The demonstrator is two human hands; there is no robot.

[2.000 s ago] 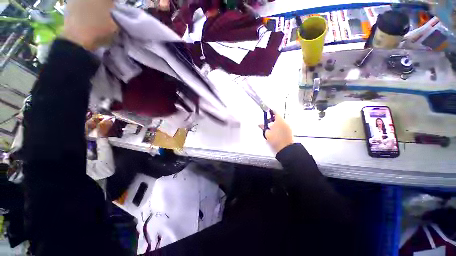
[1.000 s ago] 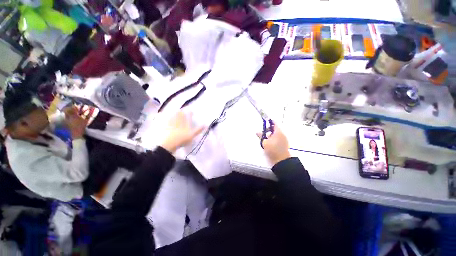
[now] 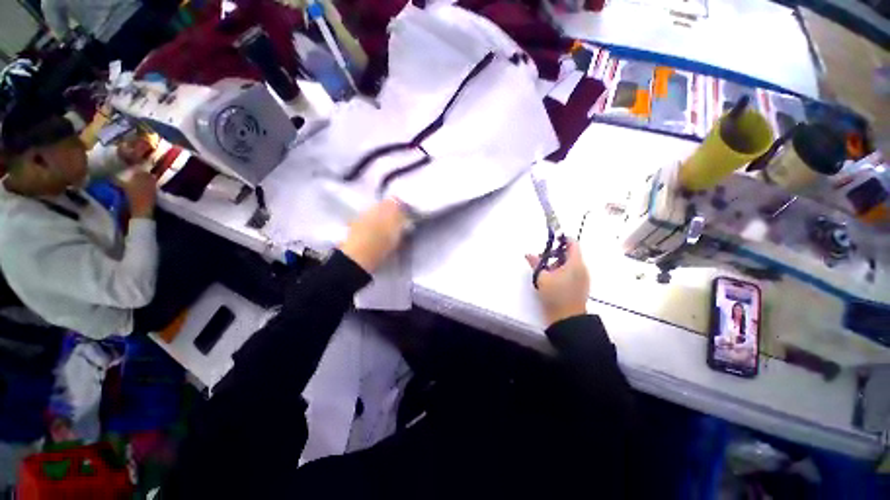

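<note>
A white garment panel (image 3: 459, 107) lies spread over the table in front of me, with narrow dark maroon strips (image 3: 420, 142) on it. My left hand (image 3: 379, 234) is at the panel's near edge, with its fingers closed on the fabric. My right hand (image 3: 564, 283) holds the fabric shears (image 3: 548, 220) by their dark handles, beside the panel's right edge. The blades point away from me and look closed or nearly so. More white panels (image 3: 351, 381) hang below the table's front edge.
At right are a sewing machine (image 3: 771, 210), a lit smartphone (image 3: 735, 327) and a yellow-green cup (image 3: 727, 146). Maroon cloth (image 3: 581, 112) lies behind the panel. At left, another person (image 3: 78, 225) sits by a sewing machine head (image 3: 234, 132). A red container (image 3: 73, 474) is at lower left.
The panel, lifted and bunched at first, now lies spread out. My left hand has come down from the upper left to its near edge. My right hand still holds the shears.
</note>
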